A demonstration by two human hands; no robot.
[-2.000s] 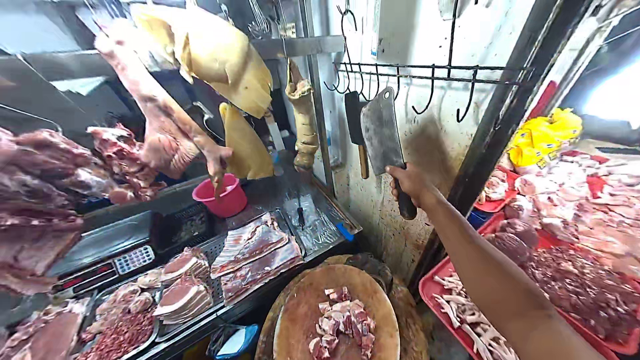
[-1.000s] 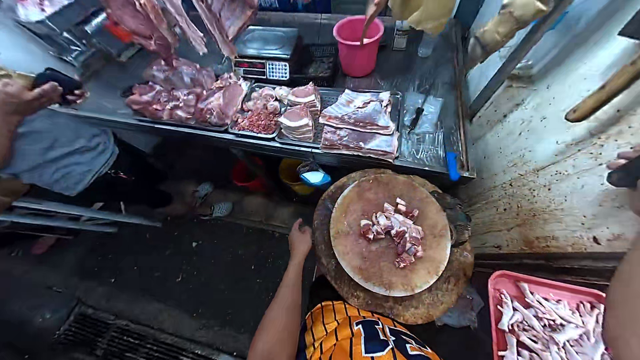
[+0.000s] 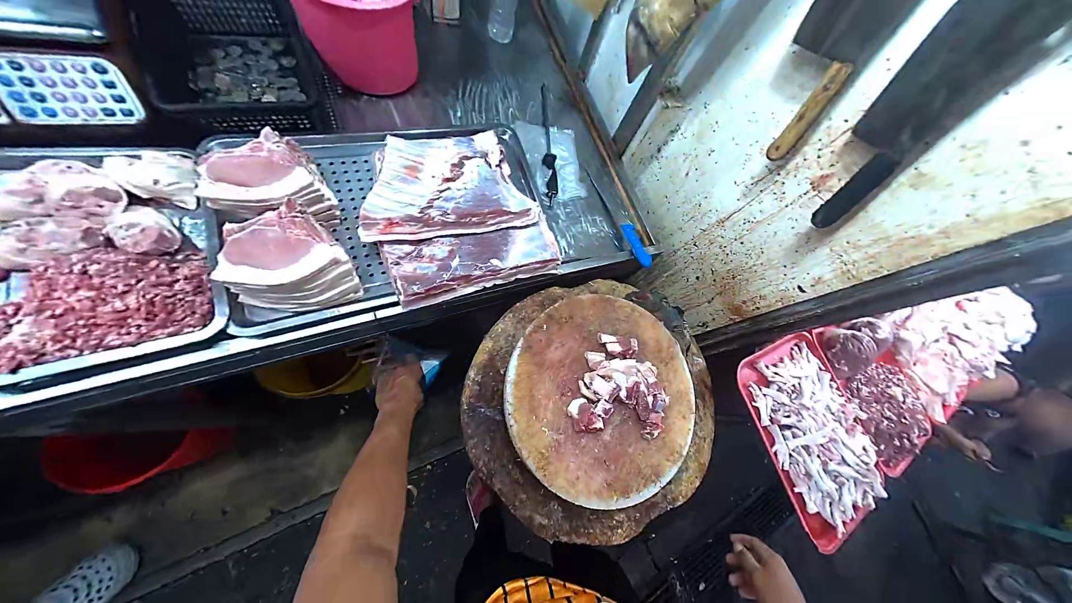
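My left hand point(image 3: 399, 387) reaches under the edge of the metal counter and touches a blue and white plastic bag point(image 3: 429, 368); how its fingers grip is hard to see. Low in the head view, right of the chopping block, my right hand point(image 3: 745, 563) is empty, its fingers loosely curled and apart. Chopped meat pieces point(image 3: 621, 387) lie on the round cutting board point(image 3: 544, 452), which rests on a wider wooden block point(image 3: 486, 419). Two cleavers hang on the stained wall, one with a black handle point(image 3: 854, 191), one with a wooden handle point(image 3: 811, 110).
Trays of pork ribs point(image 3: 452, 188), sliced chops point(image 3: 276, 251) and minced meat point(image 3: 117, 293) line the counter. A pink bucket point(image 3: 368, 42) stands behind. Red trays with chicken feet point(image 3: 816, 435) are at right, near another person's hand point(image 3: 963, 442). A red basin point(image 3: 126, 456) sits below the counter.
My right hand was on the black cleaver handle at the wall two seconds ago; it is now low beside the block. My left hand has moved under the counter edge. The view has swung downward.
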